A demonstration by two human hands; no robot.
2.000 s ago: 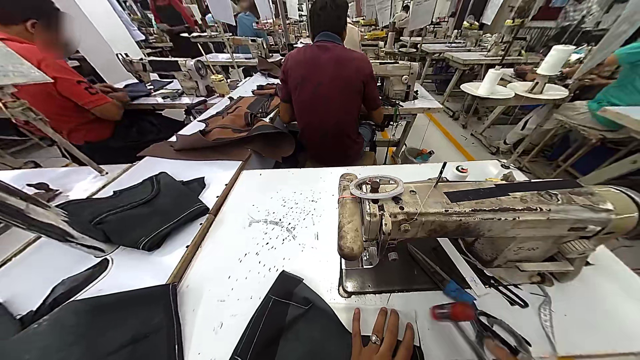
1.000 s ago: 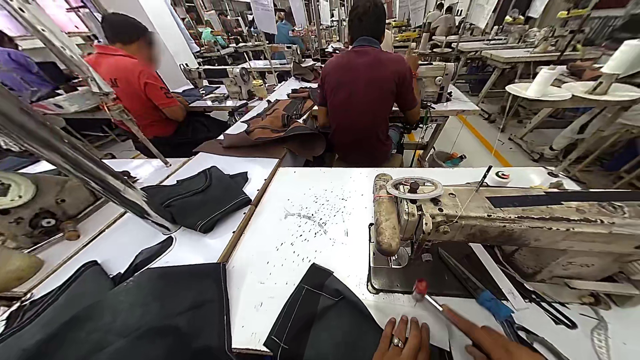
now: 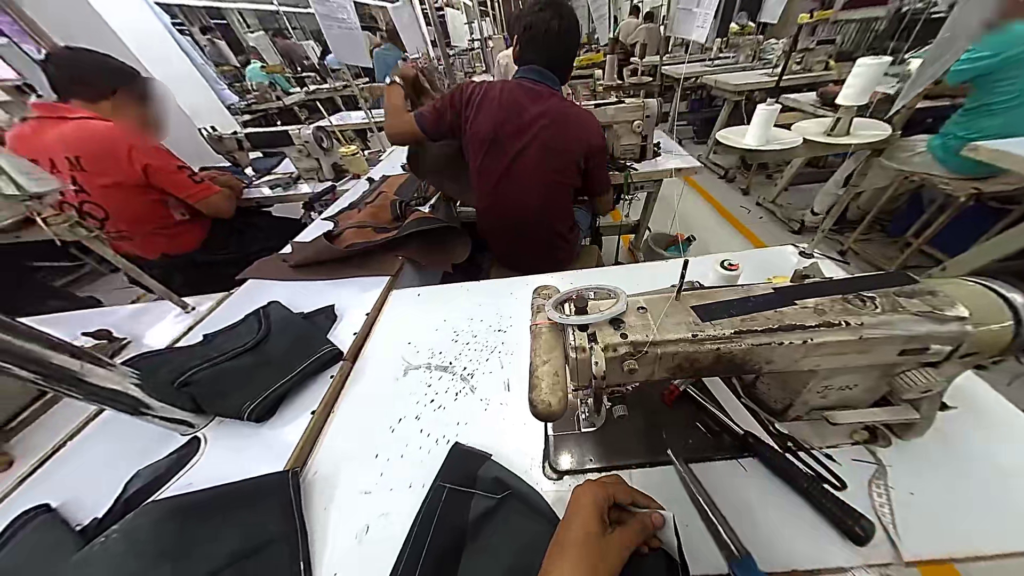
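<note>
Near the bottom centre, my left hand pinches a small white piece between thumb and fingers, at the edge of a dark fabric panel with light stitching lines. The hand is just in front of a worn industrial sewing machine, whose presser foot stands over the dark bed plate. To the hand's right lies a metal tool with a blue part. Beyond it, a long black-handled tool rests slantwise, with a red-handled tool under the machine arm. My right hand is out of the frame.
Folded dark fabric pieces and a larger dark piece lie on the left tables. A wooden edge strip runs between tabletops. A measuring tape lies at right. A person in maroon and one in red sit ahead.
My right hand, which held a red-tipped tool, has left the view. My left hand has gone from lying flat to pinching. The person in maroon has raised an arm with brown material.
</note>
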